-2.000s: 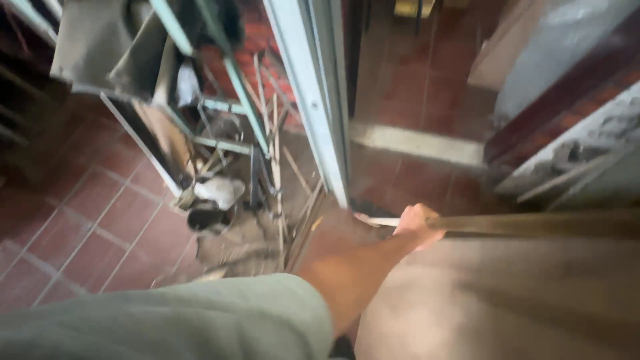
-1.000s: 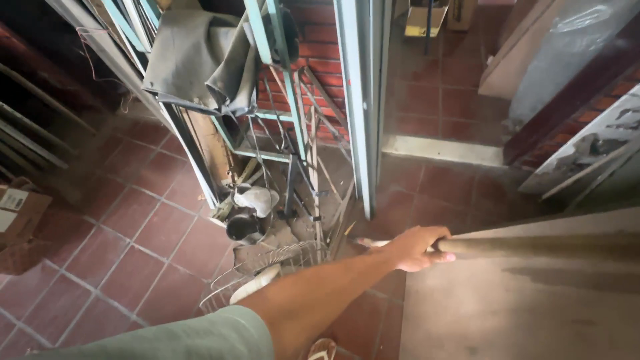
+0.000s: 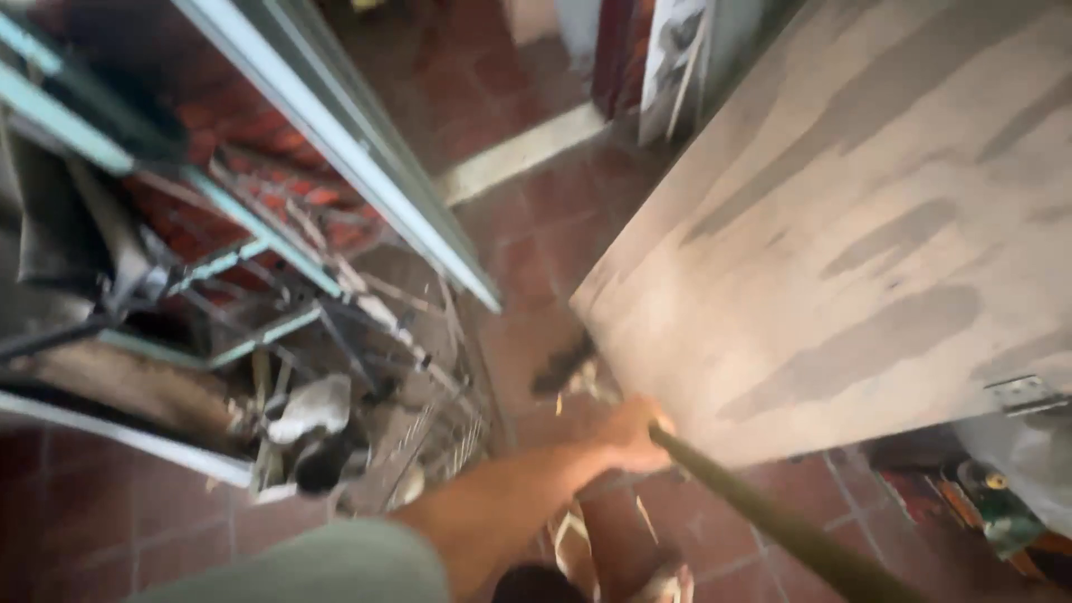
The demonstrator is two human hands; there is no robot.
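Note:
My left hand [image 3: 632,435], at the end of a bare forearm with a pale green sleeve, is closed around a long wooden pole [image 3: 770,511]. The pole slants from the hand to the lower right edge. Right beside the hand stands a large pale wooden panel [image 3: 796,251] with dark streaks and a metal hinge [image 3: 1022,392]; blur hides whether they touch. My right hand is out of view. A small dark and pale object [image 3: 578,373] lies on the floor just beyond the left hand, too blurred to name.
Pale blue-green metal frames [image 3: 360,151] stand at the left, with sticks, a wire rack [image 3: 444,435] and a whitish container [image 3: 310,410] among them. A pale threshold strip [image 3: 528,155] crosses the red tiled floor. My feet [image 3: 578,544] are at the bottom. Assorted items [image 3: 963,494] lie lower right.
The pole has swung from nearly level to a steep slant toward the lower right. More of the panel and its hinge now show. The view has turned and tilted.

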